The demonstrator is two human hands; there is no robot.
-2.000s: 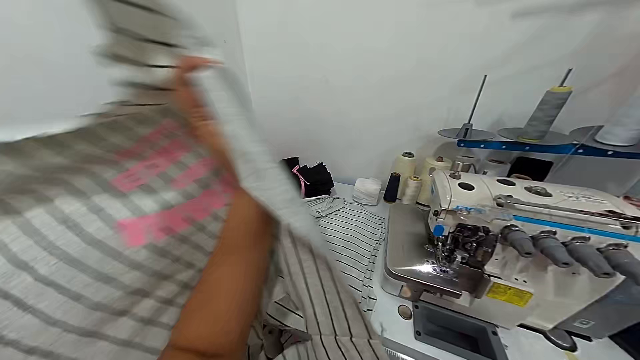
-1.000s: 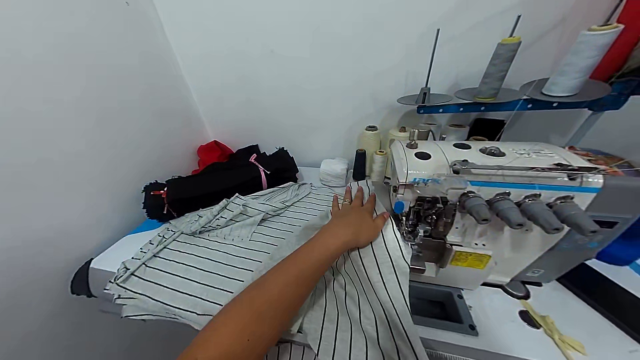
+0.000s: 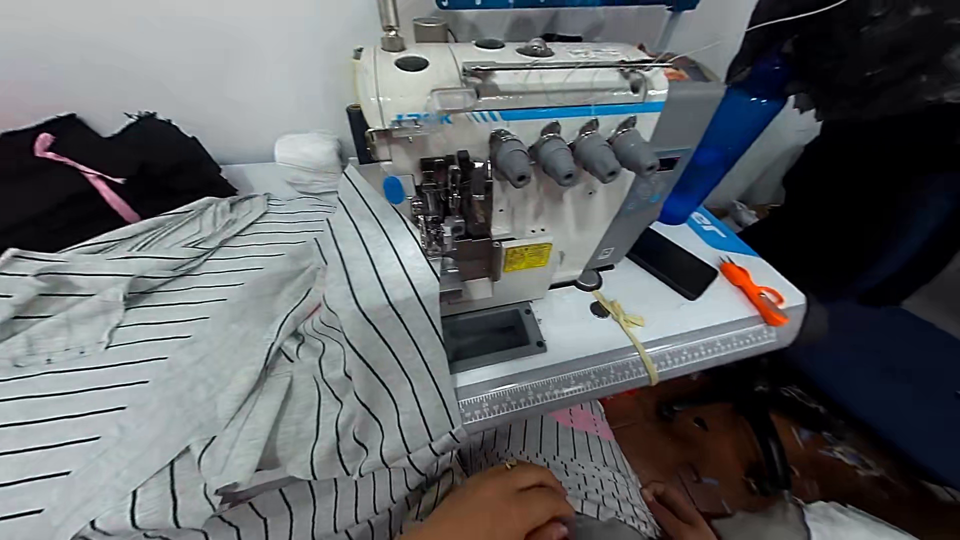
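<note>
Light grey fabric with black stripes (image 3: 382,300) covers the left of the sewing table and hangs over its front edge. My left hand (image 3: 499,502), a ring on one finger, lies on the striped fabric in my lap, its fingers curled; whether it grips the cloth is not clear. To its right, my right hand (image 3: 675,514) is partly cut off by the bottom edge, beside the same cloth, and its grip is hidden. Above both hands stands a white overlock sewing machine (image 3: 517,157). A pink patch (image 3: 583,421) shows on the hanging cloth.
Black fabric tied with a pink strip (image 3: 97,180) lies at the back left, near a white bundle (image 3: 307,161). Right of the machine are a black phone (image 3: 673,262), orange thread snips (image 3: 752,291) and a blue bottle (image 3: 724,139). A yellow strip (image 3: 634,337) hangs over the ruler edge.
My left hand has moved from the striped fabric beside the machine down below the table's front edge. The right hand has come into view. The view has turned down and right.
</note>
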